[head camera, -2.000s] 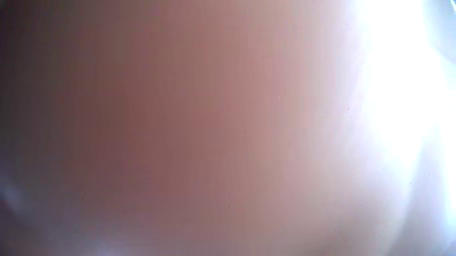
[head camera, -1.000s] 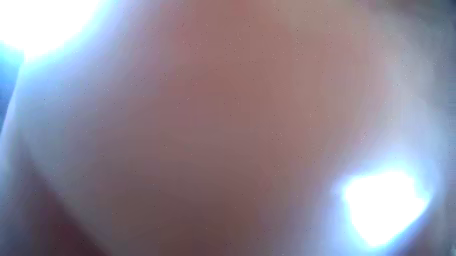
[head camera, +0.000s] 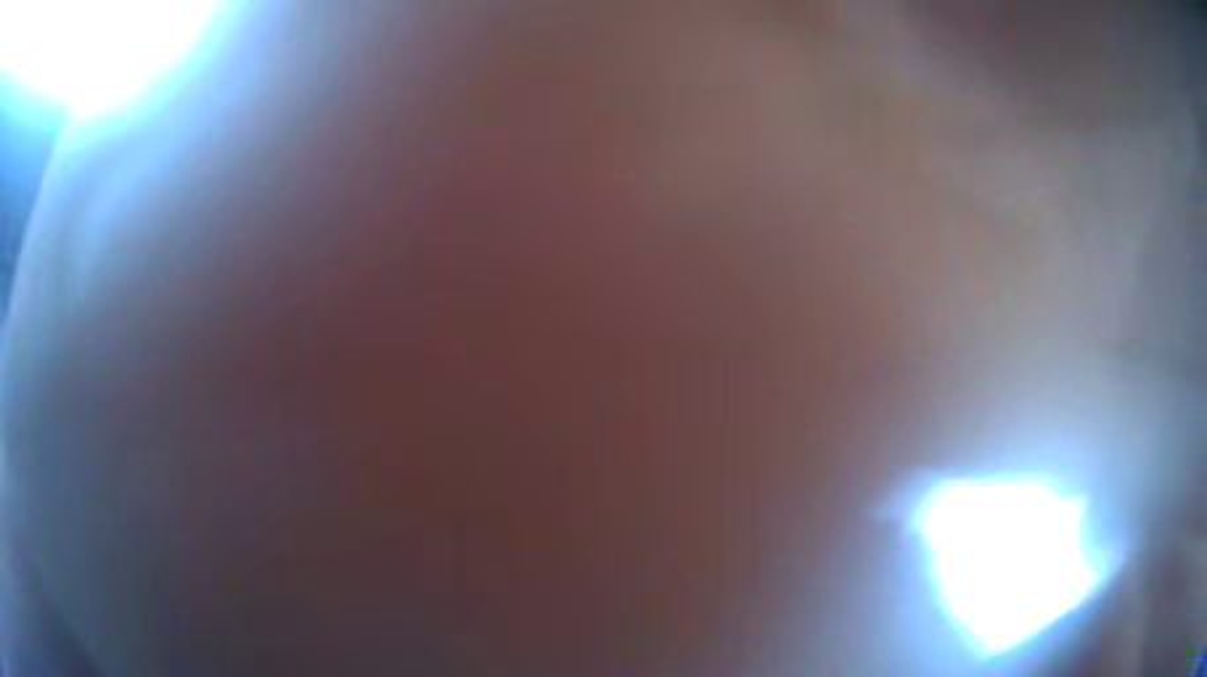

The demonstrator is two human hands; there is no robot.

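A blurred, reddish-brown surface fills nearly the whole head view, very close to the lens. It may be a hand or fingers over the camera, but no finger outline is clear. I cannot tell whether it is my left or my right hand. No held object can be made out, and anything behind the surface is hidden.
A glaring white patch of light shows at the lower right, and another bright glare shows at the top left corner. Nothing else of the surroundings can be made out.
The broad glare at the right from two seconds ago is gone, with glare now top left and lower right. Since one second ago the covering surface has darkened in the middle.
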